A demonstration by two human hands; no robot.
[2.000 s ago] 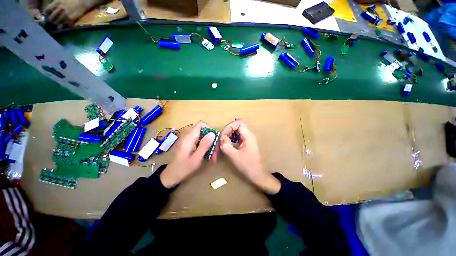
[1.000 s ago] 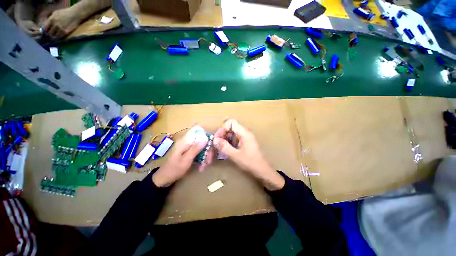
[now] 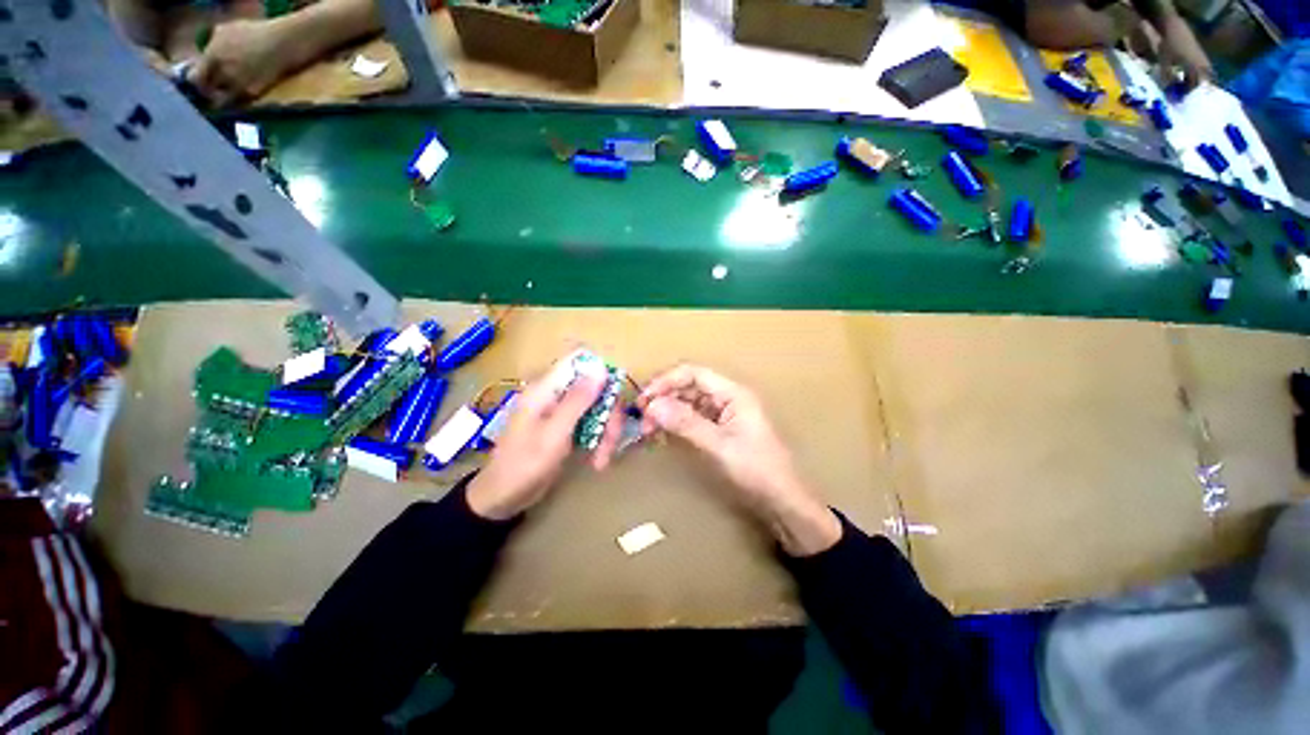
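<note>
My left hand [image 3: 539, 438] holds a green circuit board strip [image 3: 601, 408] with pale pads along its edge, above the brown cardboard sheet [image 3: 747, 574]. My right hand [image 3: 718, 431] is just right of the strip, its thumb and fingertips pinched together near the strip's edge. Something small and dark or blue shows at the right fingertips, too small to name. A pale tab [image 3: 641, 539] lies flat on the cardboard in front of the hands.
A pile of green boards [image 3: 273, 460] and wired blue cells [image 3: 417, 409] lies at left. A metal upright [image 3: 216, 187] slants in front left. Beyond runs a green conveyor belt [image 3: 575, 244] with scattered cells. Open boxes [image 3: 553, 46] and other people's hands are across it.
The view has shifted, so the scene sits lower and further right. Cells on the belt have moved right relative to the bench. The strip in my left hand shows more clearly than one second ago.
</note>
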